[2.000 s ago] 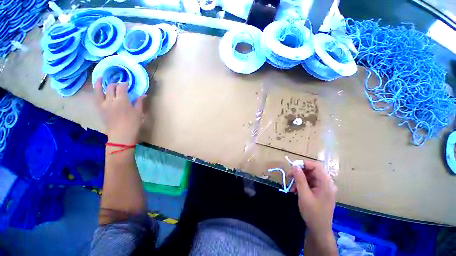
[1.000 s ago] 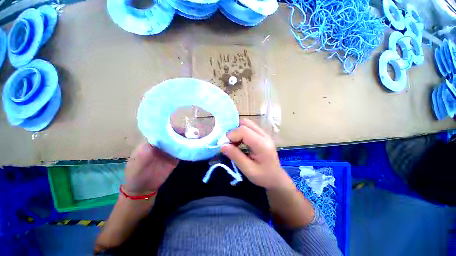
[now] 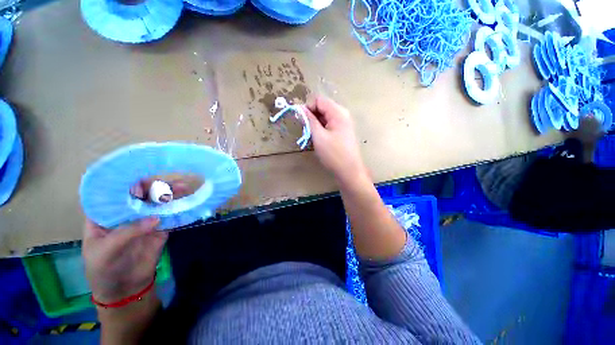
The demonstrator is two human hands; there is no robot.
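A pale blue wrapped ring (image 3: 216, 176) is held up and tilted at the left, over the table's front edge. My left hand (image 3: 125, 259) grips its near rim from below; a white fingertip piece (image 3: 160, 192) shows through the ring's hole. My right hand (image 3: 330, 138) pinches a short pale cord (image 3: 303, 124) between thumb and fingers above the cardboard pad (image 3: 259, 138). The pad has dark wet-looking spots. A white blob (image 3: 280, 102) shows at the pad's spots beside the cord.
Thick blue rings (image 3: 135, 23) stand at the far edge, others at the left edge. A cord pile (image 3: 418, 30) lies at the back. Set-down rings (image 3: 481, 79) lie right of it. A person's sleeve (image 3: 499, 178) is at right. A blue crate (image 3: 431, 236) and green crate (image 3: 44, 286) are below.
My left hand has moved left with the ring. My right hand has left the ring's rim and moved up over the pad with the cord. The view has shifted right.
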